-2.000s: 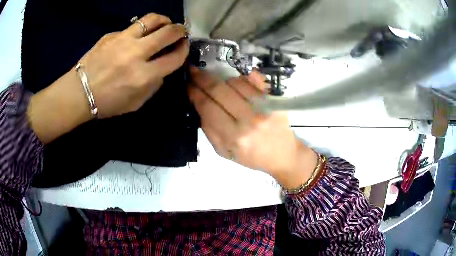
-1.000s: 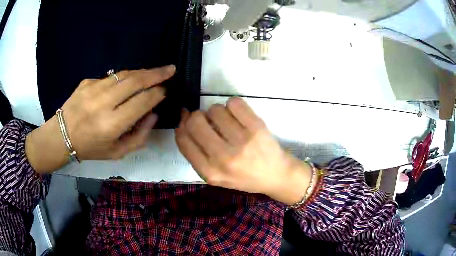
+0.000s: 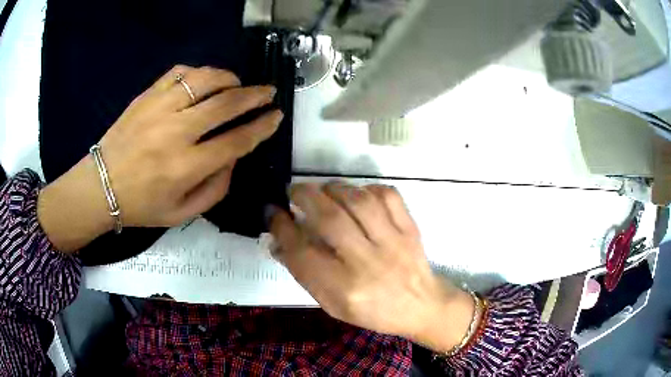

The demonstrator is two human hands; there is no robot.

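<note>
A black garment panel (image 3: 110,81) lies on the white table at the left, running under the sewing machine head (image 3: 427,59). The zipper (image 3: 274,62) runs along the panel's right edge, its teeth faintly glinting below the presser foot (image 3: 296,46). My left hand (image 3: 184,143) lies on the panel, fingertips at the zipper, fingers slightly spread. My right hand (image 3: 357,254) pinches the panel's lower right corner between thumb and fingers; its fingertips are slightly blurred. The round needle plate (image 3: 316,70) is partly hidden under the head.
A pale ribbed knob (image 3: 577,62) is on the machine head at the upper right. Red-handled scissors (image 3: 619,254) lie at the right table end, above a white tray (image 3: 585,340) holding black cloth. Ruler marks (image 3: 176,261) run along the front table edge.
Since one second ago, my left hand has moved up the panel towards the foot. My right hand is slightly lower, at the panel's corner. The machine head shows lower and larger in view.
</note>
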